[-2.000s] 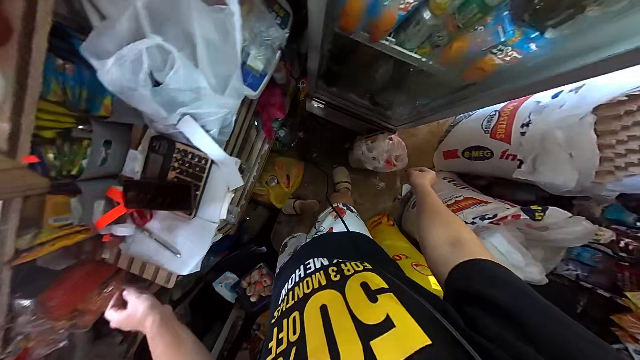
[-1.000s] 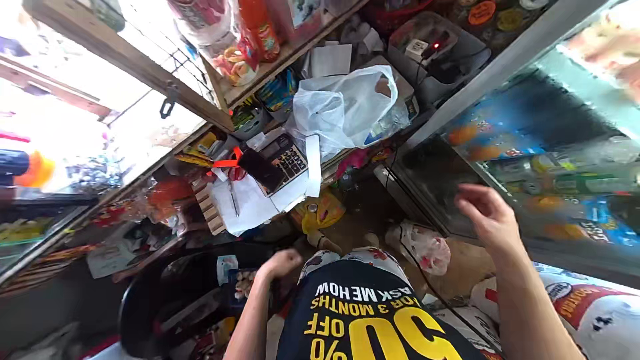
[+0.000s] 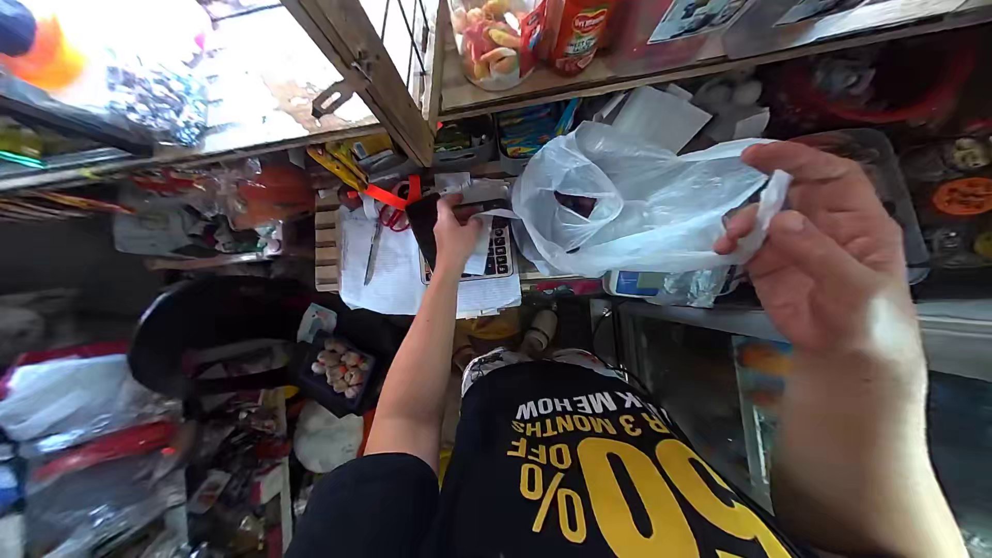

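Note:
My right hand (image 3: 829, 232) pinches one handle of a white plastic bag (image 3: 651, 194) at the right. The bag lies over the counter, its other handle loop toward my left hand. My left hand (image 3: 456, 232) has its fingers on a black phone (image 3: 422, 221), at the edge of a calculator (image 3: 496, 252); whether it grips the phone or only touches it, I cannot tell. Under these lie white papers (image 3: 356, 256) with a pen (image 3: 373, 249) on them. Red-handled scissors (image 3: 394, 217) are beside the phone.
A wooden shelf (image 3: 635, 81) above the counter holds a jar of candies (image 3: 496, 46) and a red sauce pouch (image 3: 581, 35). A glass-fronted cooler (image 3: 690, 372) stands at lower right. A black chair (image 3: 167, 341) and a tray of garlic (image 3: 341, 368) are at left.
The view has turned toward the counter. My right hand has moved from beside the cooler onto the bag's handle. My left hand has moved from beside my body up to the phone.

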